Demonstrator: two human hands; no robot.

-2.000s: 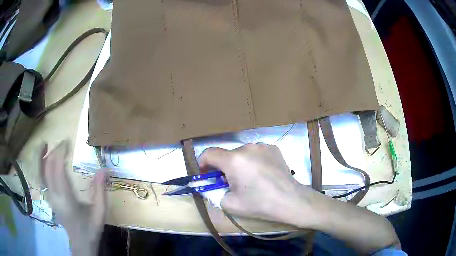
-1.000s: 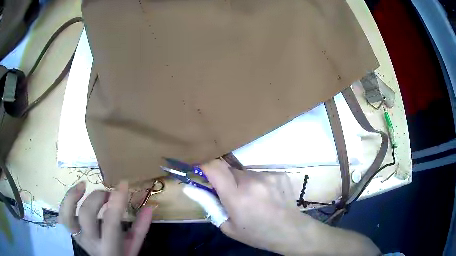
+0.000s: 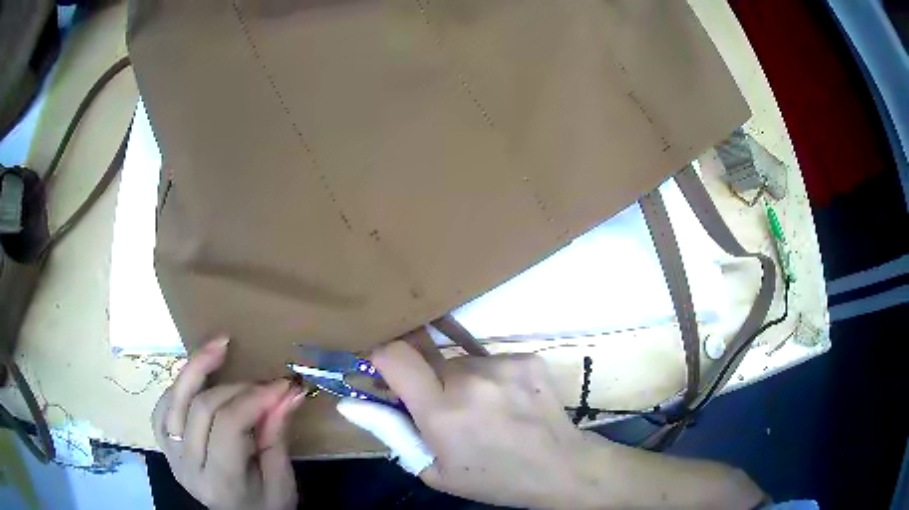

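A brown bag body (image 3: 399,159) with stitched vertical lines lies across the table, its near edge slanting down to the lower left. My left hand (image 3: 234,428) pinches the bag's lower left corner between thumb and fingers. My right hand (image 3: 498,418), with a white wrapping (image 3: 389,434) on a finger, holds the thread snips (image 3: 344,381). The blades point left, slightly apart, close to my left fingertips. A bit of the gold snap hook (image 3: 311,391) shows there; the rest is hidden by my fingers. A brown strap (image 3: 456,335) comes out from under the bag edge near my right hand.
White sheets (image 3: 598,274) lie under the bag. Narrow straps (image 3: 670,269) hang over the near table edge at right, beside a black cord (image 3: 743,364), green handle (image 3: 775,227) and grey webbing end (image 3: 750,167). Brown goods (image 3: 25,214) lie at left, with loose threads nearby.
The bag has swung so its lower left corner comes nearer. My left hand has moved in from the left and taken hold of that corner. My right hand has moved down and left with the snips.
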